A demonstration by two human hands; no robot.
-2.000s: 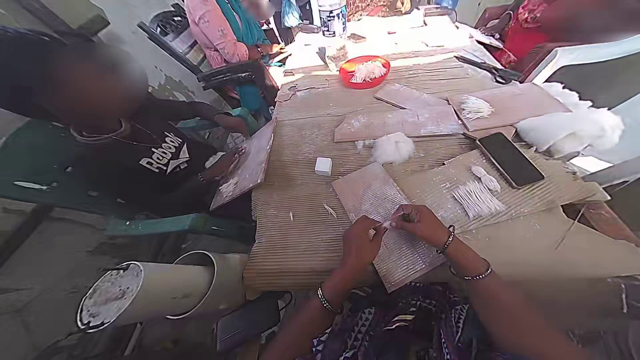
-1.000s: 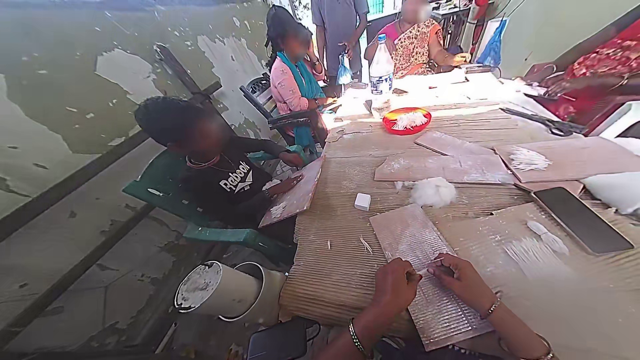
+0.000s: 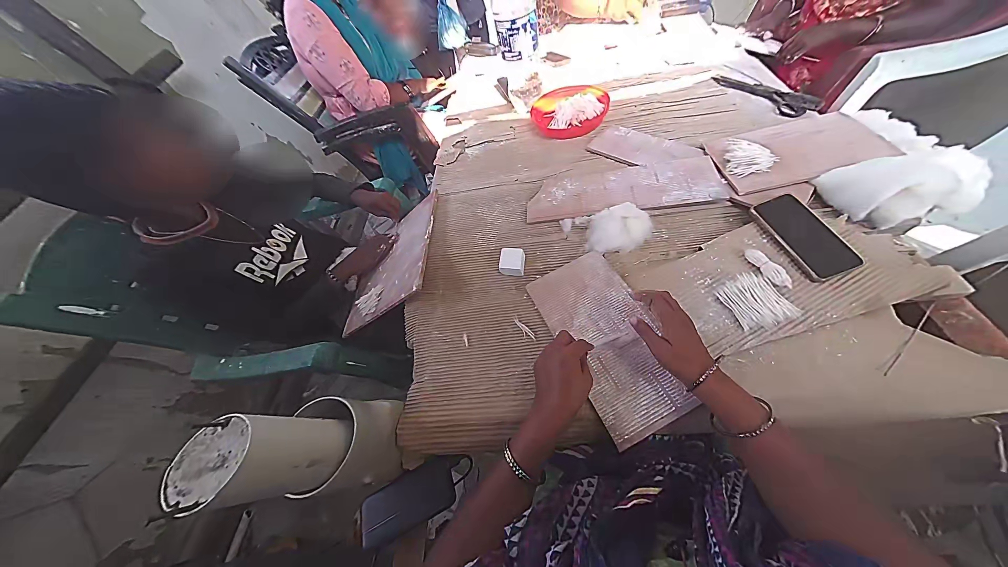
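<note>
My left hand (image 3: 563, 374) is at the left edge of a ridged, white-dusted board (image 3: 579, 295), its fingers curled and thumb near the index finger. A faint pale line runs from its fingertips toward my right hand (image 3: 673, 335); whether it is a cotton strand is unclear. The right hand rests over the board's right side, thumb and fingers apart. Beyond the board sits a tuft of white cotton (image 3: 620, 228). Thin white cotton wicks (image 3: 757, 302) lie in a row to the right, with a small bundle (image 3: 768, 268) beside them. A white block (image 3: 512, 261) stands left of the tuft.
Corrugated cardboard (image 3: 472, 315) covers the table. A smartphone (image 3: 807, 236), more cotton (image 3: 906, 185), scissors (image 3: 772, 96) and a red bowl (image 3: 571, 112) of wicks lie farther off. A person at left holds another board (image 3: 402, 260); others sit beyond. White buckets (image 3: 260, 457) lie below left.
My right hand has changed from fingers pinched close to the left hand to thumb and fingers apart over the board. The view has shifted and tilted down since one second ago.
</note>
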